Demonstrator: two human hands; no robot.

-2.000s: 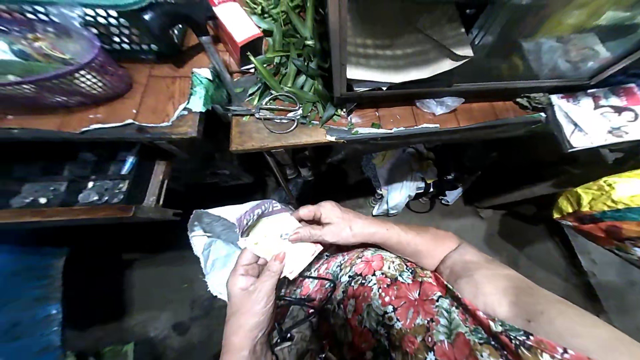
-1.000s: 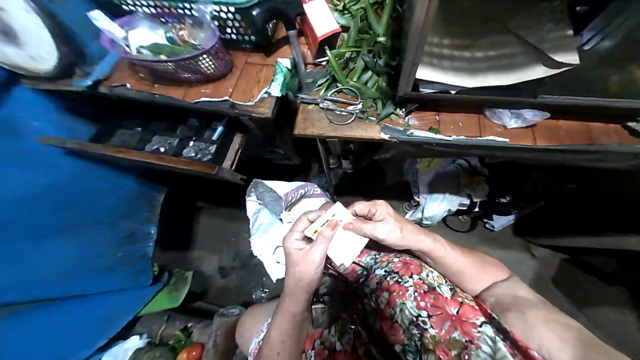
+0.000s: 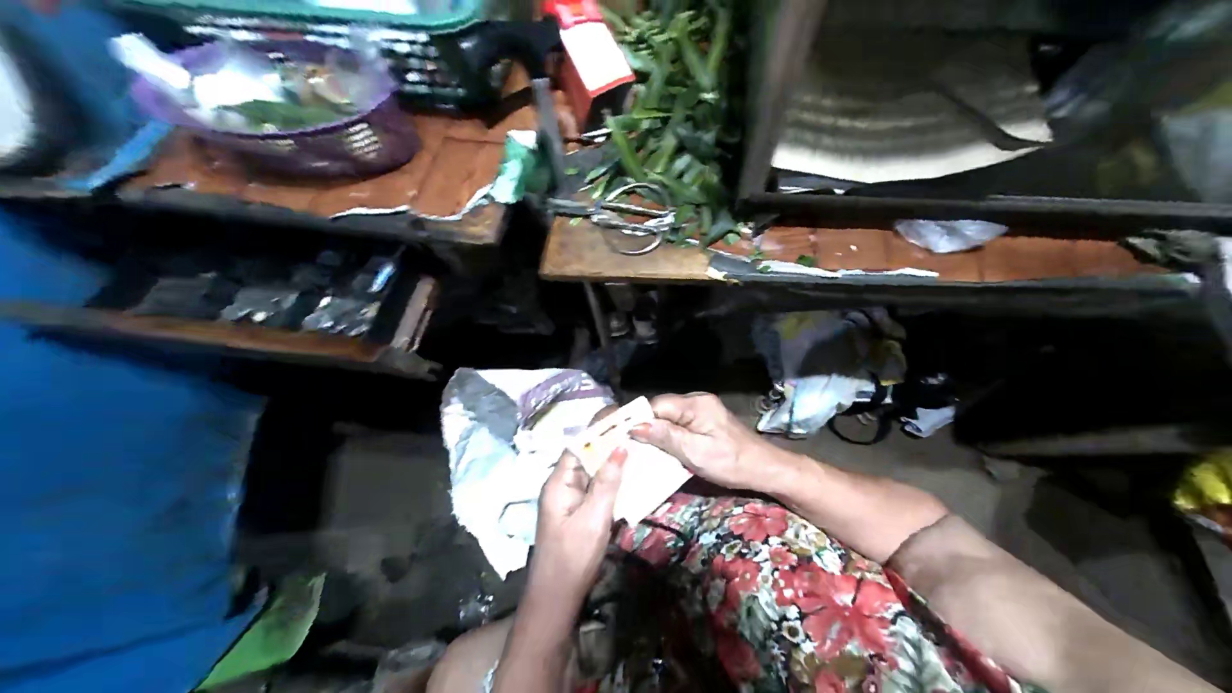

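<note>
Both my hands hold pale paper slips (image 3: 650,476) above the floral cloth over my lap (image 3: 770,568). My left hand (image 3: 580,500) pinches the lower left side, thumb on top. My right hand (image 3: 707,438) grips the upper right edge between thumb and fingers. The papers overlap, and the upper one carries faint print and a small orange spot. Just behind my left hand lies a crumpled white cloth or bag (image 3: 481,481) with a purple patterned part; how it is supported is hidden.
Ahead, a wooden table edge (image 3: 587,255) holds scissors (image 3: 635,219) and green leaves or pods (image 3: 674,125). An open drawer (image 3: 221,332) with coins juts out at left, below a purple plastic basket (image 3: 289,125). A blue sheet (image 3: 115,500) hangs at left.
Two seconds ago my right hand lay more across the papers; now it holds their upper right edge, and the slips are turned and show more of their surface. The view has shifted.
</note>
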